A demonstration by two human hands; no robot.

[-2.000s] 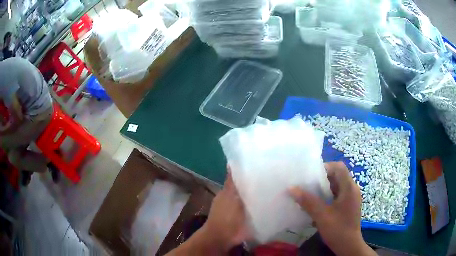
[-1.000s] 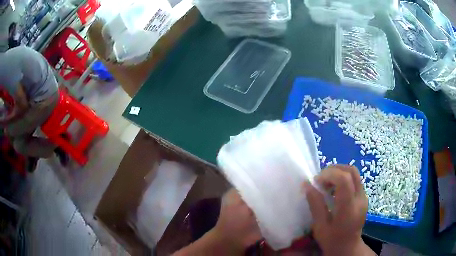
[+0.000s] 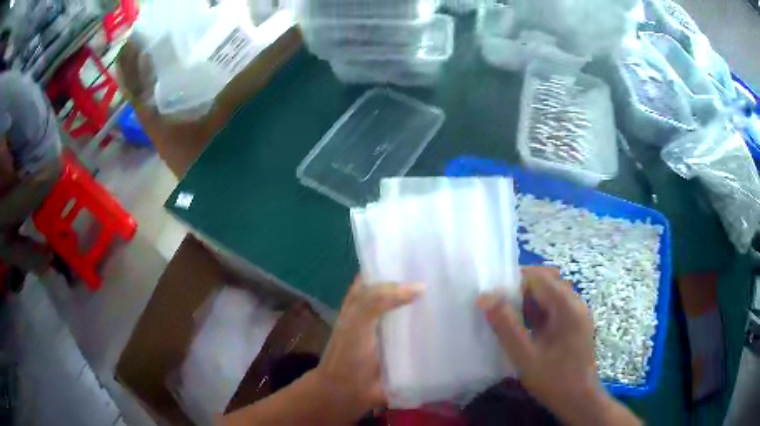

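A stack of thin white sheets (image 3: 442, 274) is held upright in front of me, over the near edge of the bench and the left part of the blue tray. My left hand (image 3: 354, 341) grips its left side, thumb across the front. My right hand (image 3: 554, 333) holds its right edge, thumb on the front face. The fingers behind the stack are hidden. The blue tray (image 3: 666, 274) holds many small white cylinders (image 3: 625, 291), partly covered by the stack and my right hand.
A clear lid (image 3: 372, 143) lies left of the tray. A clear box (image 3: 569, 122) of slim pieces stands behind it. Stacked boxes (image 3: 379, 42) stand at the back. An open carton (image 3: 158, 345) with white sheets (image 3: 225, 341) is below left. A person (image 3: 29, 141) is at far left.
The sheets, fanned and tilted a second ago, now stand straighter and more even. My left thumb now lies across their front. The view has shifted, so the bench items sit lower and further left.
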